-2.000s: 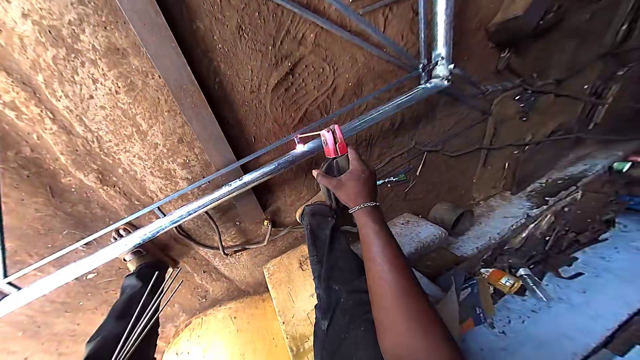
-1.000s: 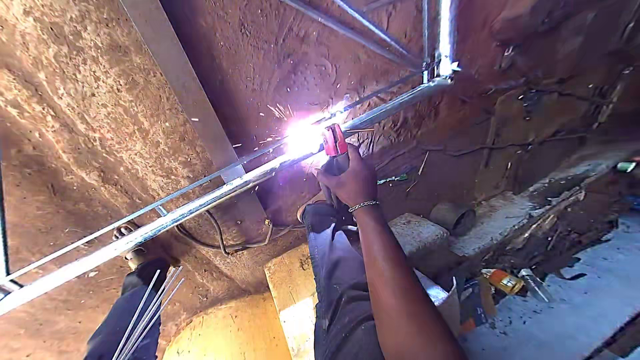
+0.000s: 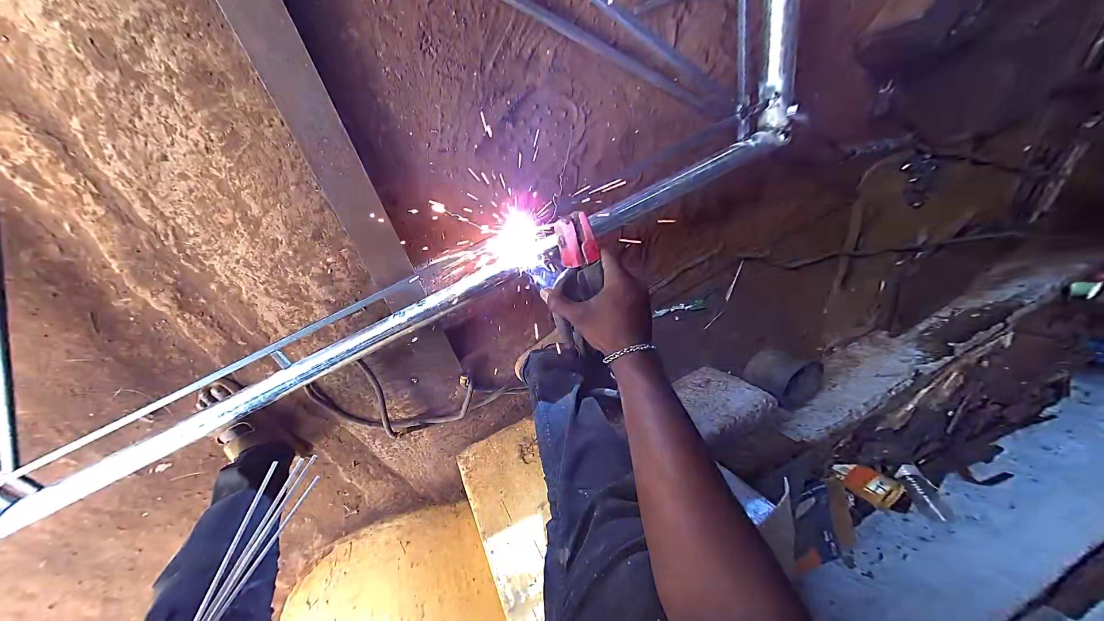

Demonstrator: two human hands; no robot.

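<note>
My right hand (image 3: 611, 306) is closed around a red-jawed welding electrode holder (image 3: 578, 240). Just left of the jaws a bright welding arc (image 3: 517, 237) throws sparks at the metal tube (image 3: 345, 358), which runs diagonally across the view. A thinner metal rod (image 3: 216, 373) lies alongside the tube, joined to it by a short piece. The glare hides the electrode tip and the weld spot. Several welding rods (image 3: 259, 543) stick up at the lower left; what holds them is out of view. My left hand is not visible.
Upright and slanting tubes meet the main tube at a corner (image 3: 772, 121). A flat metal bar (image 3: 332, 164) passes beneath it. Cables (image 3: 379, 418) lie on the dirt floor near my feet. A concrete block (image 3: 720, 401), a short pipe piece (image 3: 783, 378) and an orange package (image 3: 869, 485) lie at right.
Two seconds ago there was only a small glow at the tube; a bright arc with sparks then appeared and burns now. My right hand has stayed in nearly the same place.
</note>
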